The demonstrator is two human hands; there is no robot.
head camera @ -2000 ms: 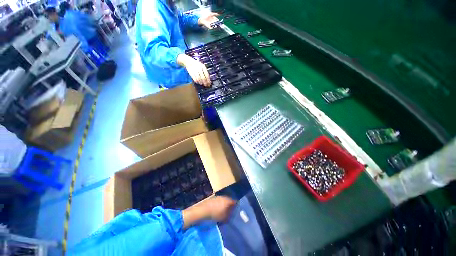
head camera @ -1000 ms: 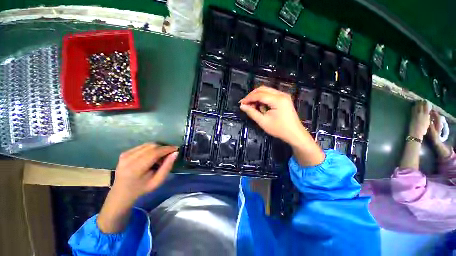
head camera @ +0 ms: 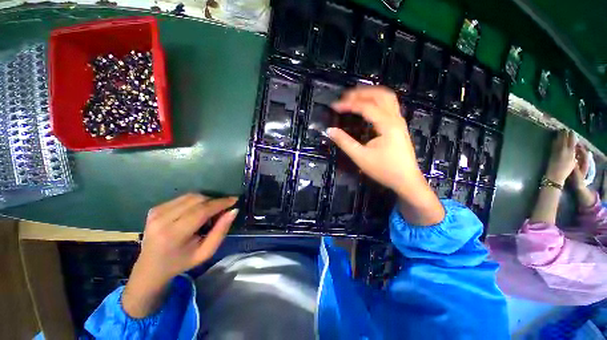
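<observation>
The shiny black blister tray [head camera: 256, 149] lies in front of me, with rows of rectangular pockets that hold dark flat pieces. My right hand [head camera: 383, 139] is over its middle rows, slightly blurred, with thumb and fingers apart and nothing visible between them. My left hand [head camera: 183, 229] is palm down at the bench's front edge, left of the tray, its thumb and forefinger apart near the tray's edge. Its palm is hidden and no held thing shows. A red bin [head camera: 66, 93] on the left holds a heap of tiny dark and silvery components [head camera: 126, 96].
A clear ridged tray [head camera: 33, 126] lies left of the bin. Small circuit boards [head camera: 468, 36] sit on the green belt beyond the tray. Cartons [head camera: 40, 279] with black trays are below the bench. A neighbour's hands [head camera: 562, 159] and pink sleeves are at the right.
Since one second ago, my right thumb and fingers have spread apart over the tray. My left hand is nearly unchanged. Two seconds ago the view faced left, towards the cartons and another worker.
</observation>
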